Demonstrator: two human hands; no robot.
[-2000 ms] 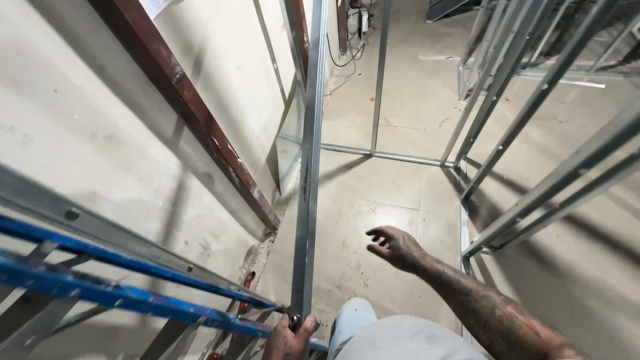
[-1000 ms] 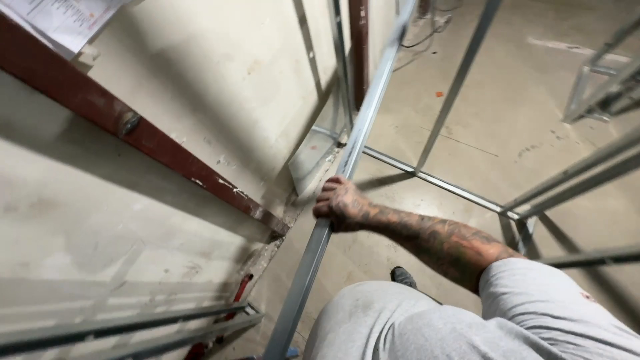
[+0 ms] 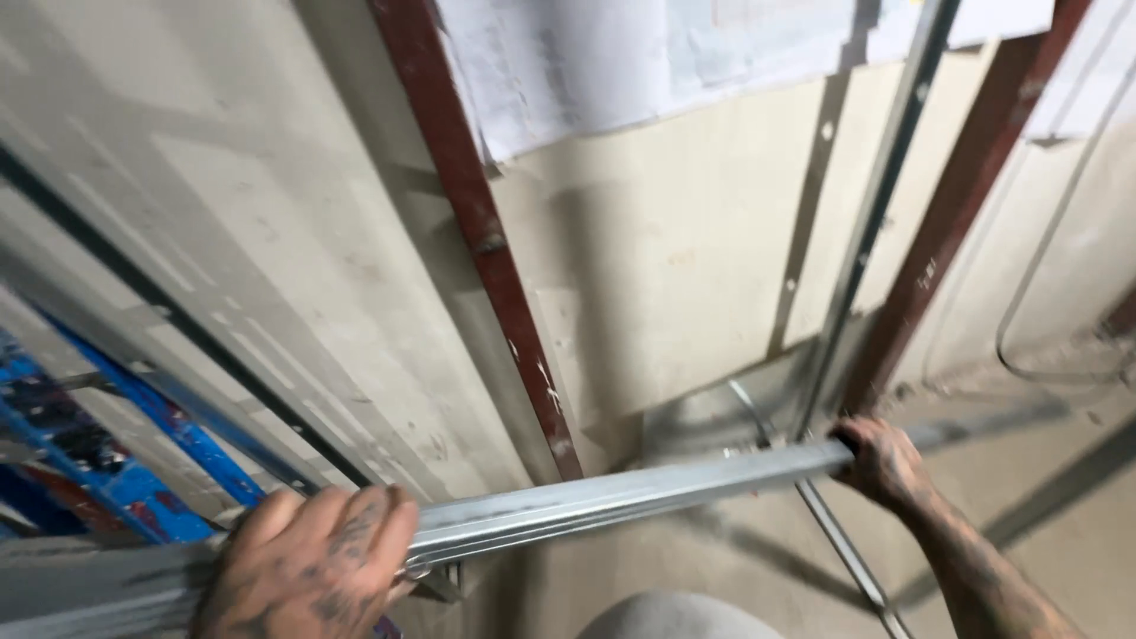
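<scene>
A long galvanized metal stud (image 3: 639,497) lies across the view in front of me, its right end blurred. My left hand (image 3: 311,564) grips it at the lower left, fingers over the top. Something small and metallic shows beside that hand's fingertips, too blurred to name. Farther along, my right hand (image 3: 883,461) is closed around the same stud, its forearm coming from the lower right.
A blue ladder (image 3: 133,453) stands at the left. Red-brown steel posts (image 3: 484,231) and an upright metal stud (image 3: 874,222) stand along the wall. Paper sheets (image 3: 568,80) hang there. A floor track (image 3: 843,541) runs below; a cable (image 3: 1021,328) loops at the right.
The stud, earlier pointing away from me, now lies crosswise. My right hand was empty two seconds ago and took hold of the stud by one second ago. The view has swung toward the wall.
</scene>
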